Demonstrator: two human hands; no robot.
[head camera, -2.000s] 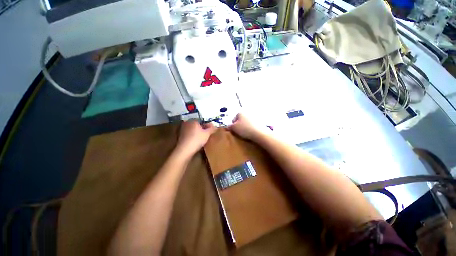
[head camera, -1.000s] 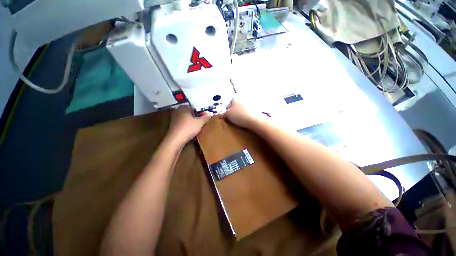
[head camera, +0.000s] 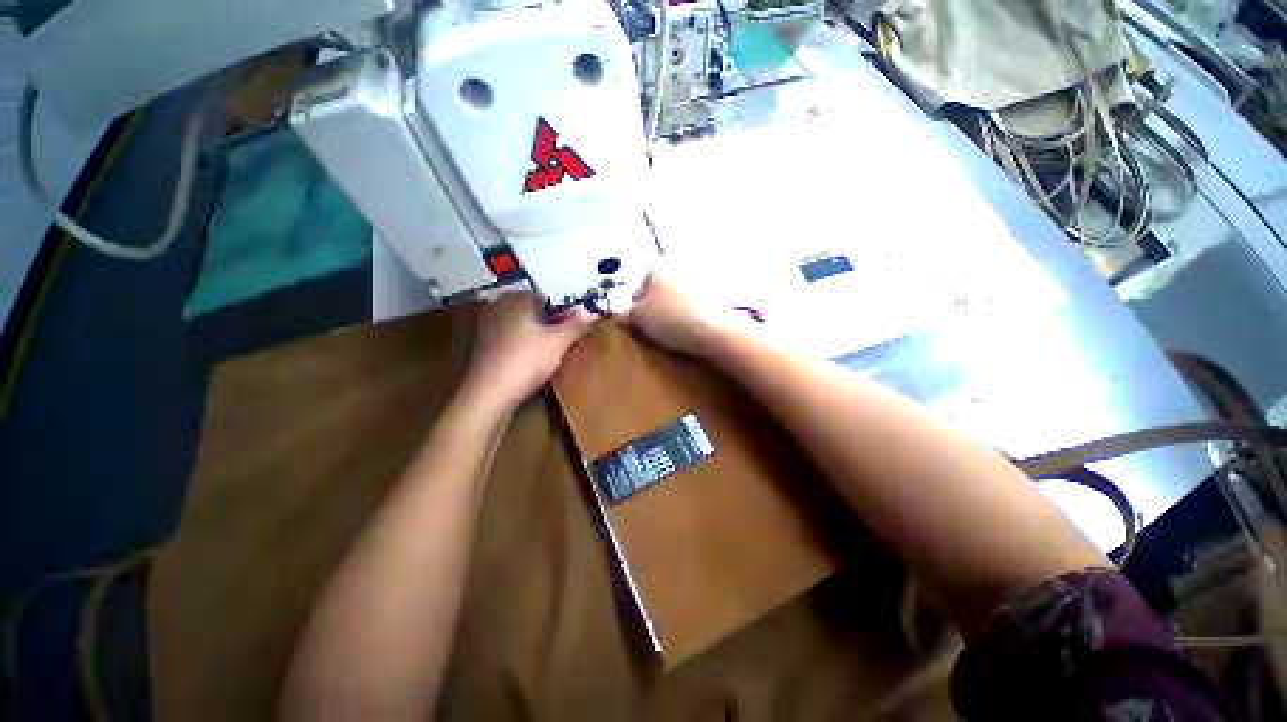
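Observation:
A large brown cloth panel (head camera: 325, 466) fills the lower picture. On it lies a smoother orange-brown flap (head camera: 720, 564) with a pale left edge and a black label (head camera: 654, 459) with white print. The flap's top end is under the white sewing head (head camera: 544, 155) with the red logo. My left hand (head camera: 515, 346) pinches the cloth just left of the needle area. My right hand (head camera: 671, 313) holds the cloth just right of it. The fingertips are close together, partly hidden by the head; the needle cannot be made out.
The white machine table (head camera: 903, 226) bears a small dark flat piece (head camera: 827, 265) and a small dark and red item (head camera: 750, 312). A beige heap with cords (head camera: 1002, 57) lies upper right. Brown straps (head camera: 1171, 444) are at right. Green material (head camera: 275, 233) is at left.
The view has shifted, so the sewing head sits further left and higher than two seconds ago. Both hands keep the same hold on the cloth near the needle area.

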